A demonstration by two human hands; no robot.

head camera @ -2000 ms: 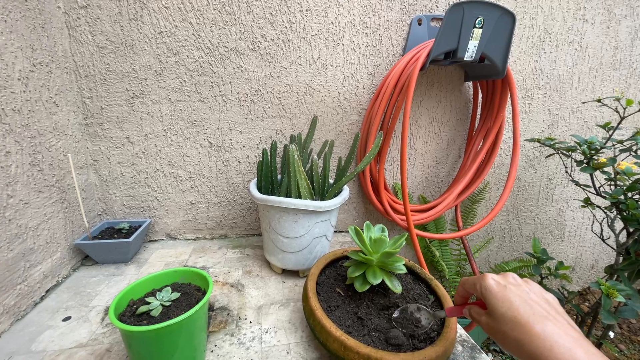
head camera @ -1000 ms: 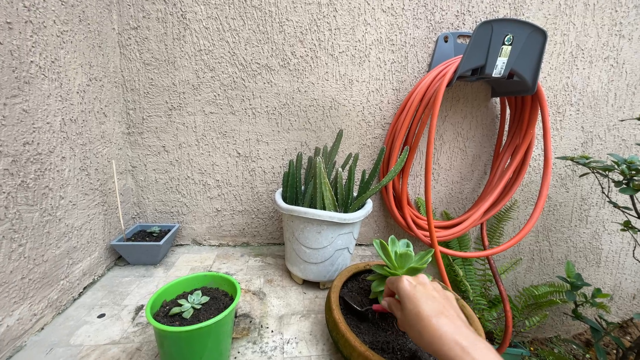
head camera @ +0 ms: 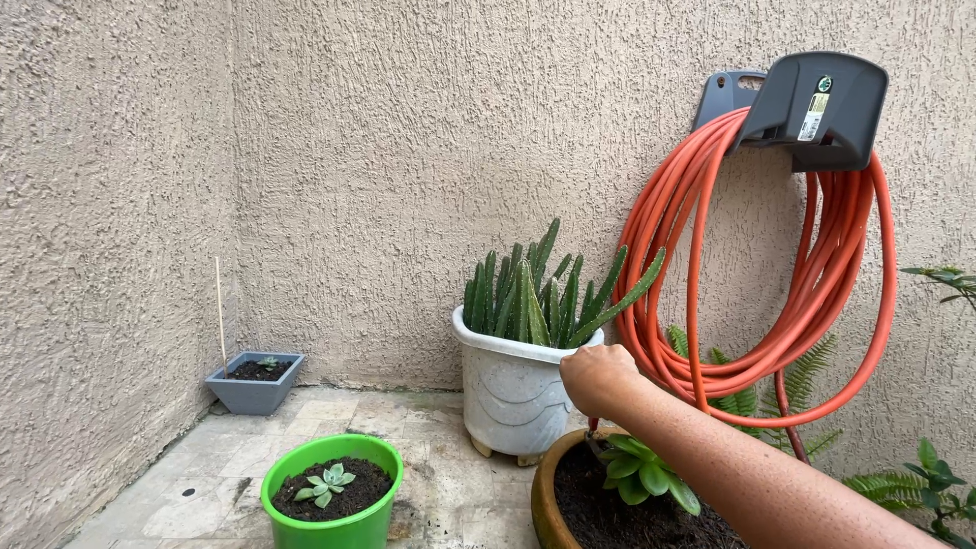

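Observation:
My right hand (head camera: 602, 381) is closed around the red handle of a small hand trowel (head camera: 592, 438), held upright at the back left edge of a round brown pot (head camera: 545, 499). Its metal end reaches down by the dark soil, partly behind leaves. A green rosette succulent (head camera: 644, 469) grows in that pot, just below my wrist, and my forearm crosses over the pot's right side. My left hand is out of view.
Behind stands a white planter (head camera: 515, 400) of cactus-like stems. A green pot (head camera: 328, 526) with a small succulent is at front left, a grey square pot (head camera: 255, 396) in the corner. An orange hose (head camera: 698, 305) hangs from a grey holder (head camera: 820, 107); fern fronds (head camera: 801, 381) grow below.
My right hand with the trowel has moved from the pot's front right side, across the succulent, to the back left rim. The view has shifted left.

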